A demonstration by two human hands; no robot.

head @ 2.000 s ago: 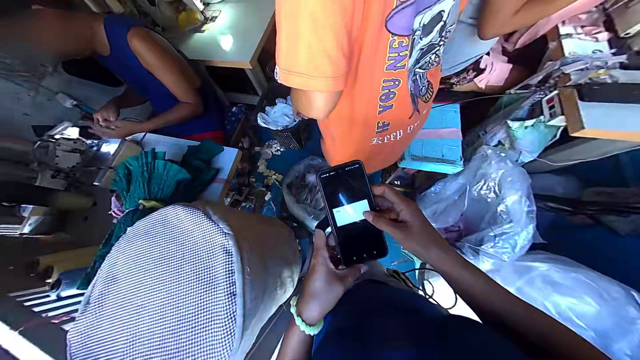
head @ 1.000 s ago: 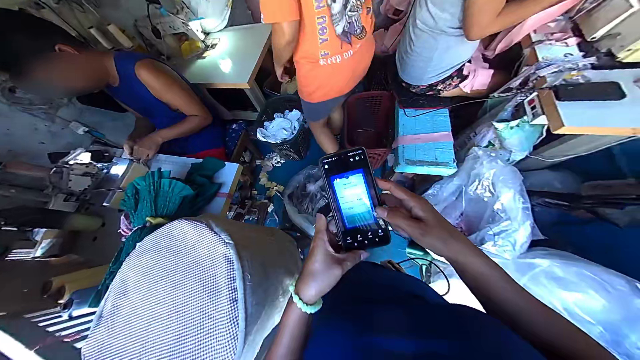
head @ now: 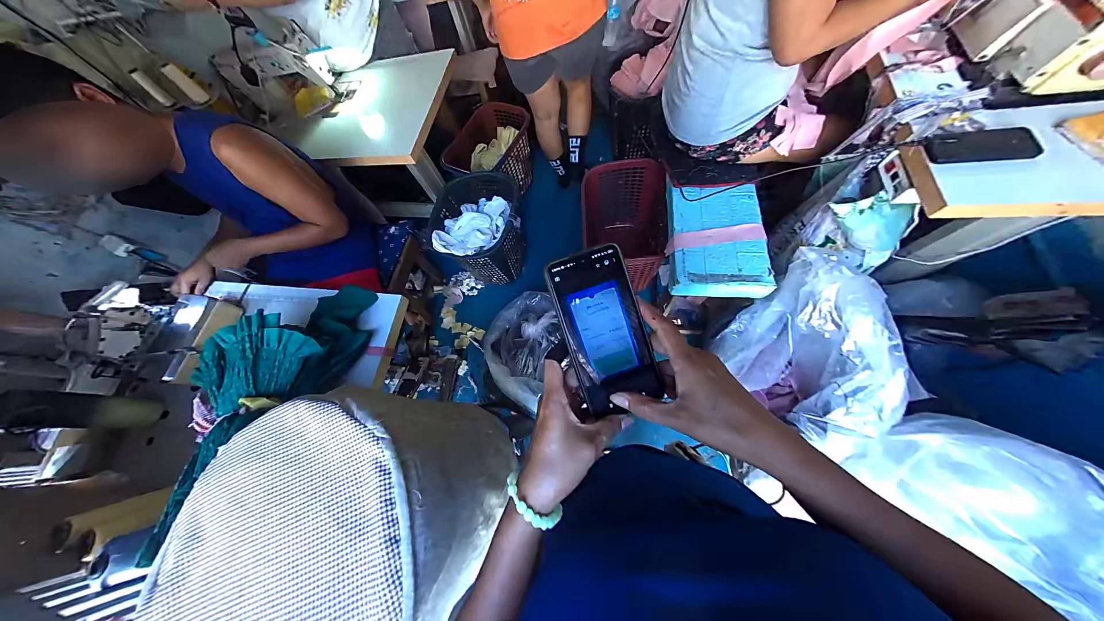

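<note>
A black smartphone is held upright between my hands, its lit screen showing a blue and pale image. My left hand, below a pale green bead bracelet, grips the phone's lower left side. My right hand is at the lower right side, its thumb touching the bottom of the screen and its fingers behind the edge. Just left of my left forearm stands a large roll or bundle with a small-checked fabric top.
Sewing machines and green gathered cloth lie left, beside a seated person in blue. Ahead are baskets, a taped blue package and other people. Plastic bags fill the right; another phone rests on a table.
The person in orange has moved farther away, between the baskets. The phone's screen has changed from mostly dark with a small pale patch to a larger blue image. My right thumb has moved lower on it.
</note>
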